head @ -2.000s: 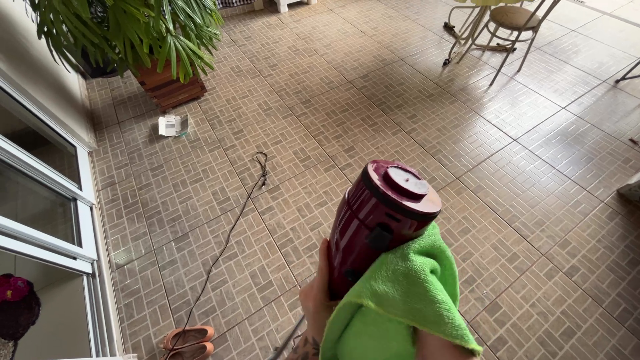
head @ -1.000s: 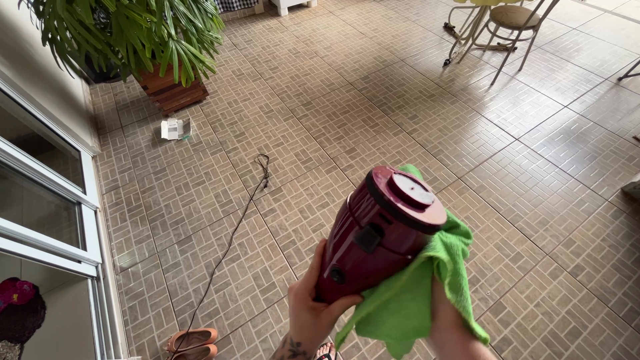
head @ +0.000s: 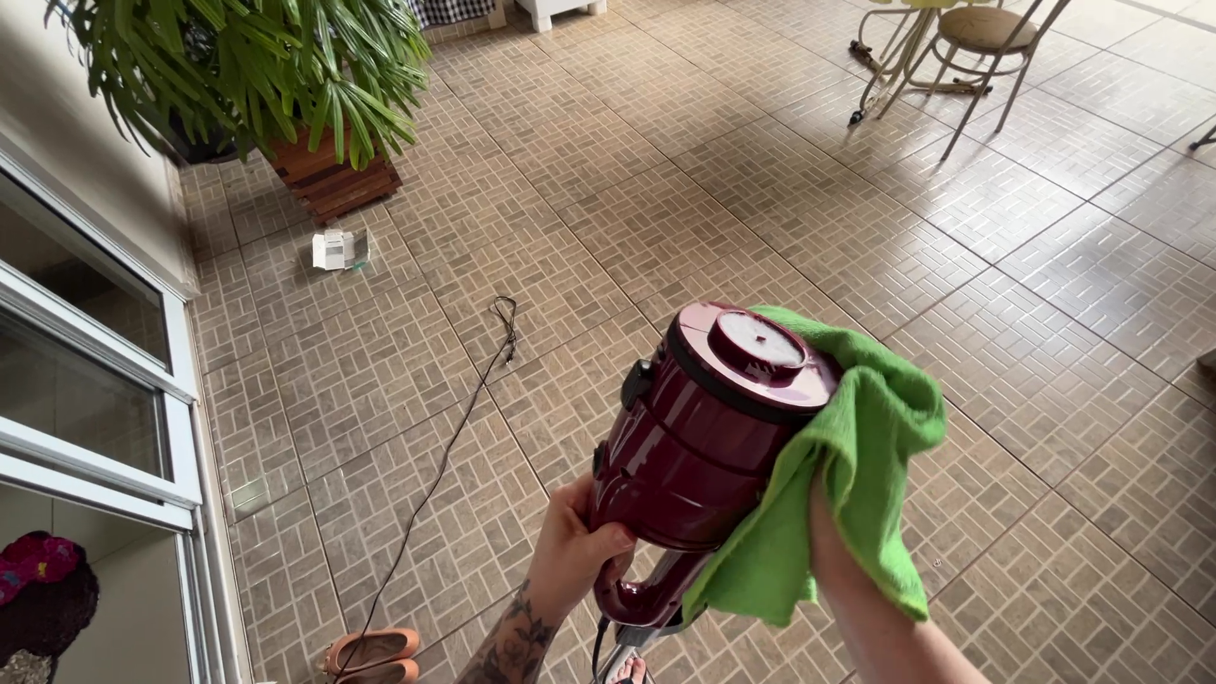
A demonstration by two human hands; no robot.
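Note:
A glossy dark-red stick vacuum cleaner (head: 698,437) stands tilted at the lower centre, its round top with a pale disc facing up. My left hand (head: 584,541) grips its body low on the left side, near the looped handle. Over my right hand (head: 822,475) hangs a green cloth (head: 855,456), pressed against the right side of the vacuum's body; the fingers are hidden under it. Below the handle, a metal tube and a cord run downward.
A black cord (head: 432,494) lies across the tiled floor, over tan shoes (head: 375,651). At the left are a sliding glass door (head: 85,380), a potted plant (head: 332,176) and a small opened carton (head: 334,250). A chair (head: 983,33) stands by a table at upper right.
The vacuum body has turned in my left hand, so that its dark buttons now face left. The green cloth and my right hand have moved up along its right side.

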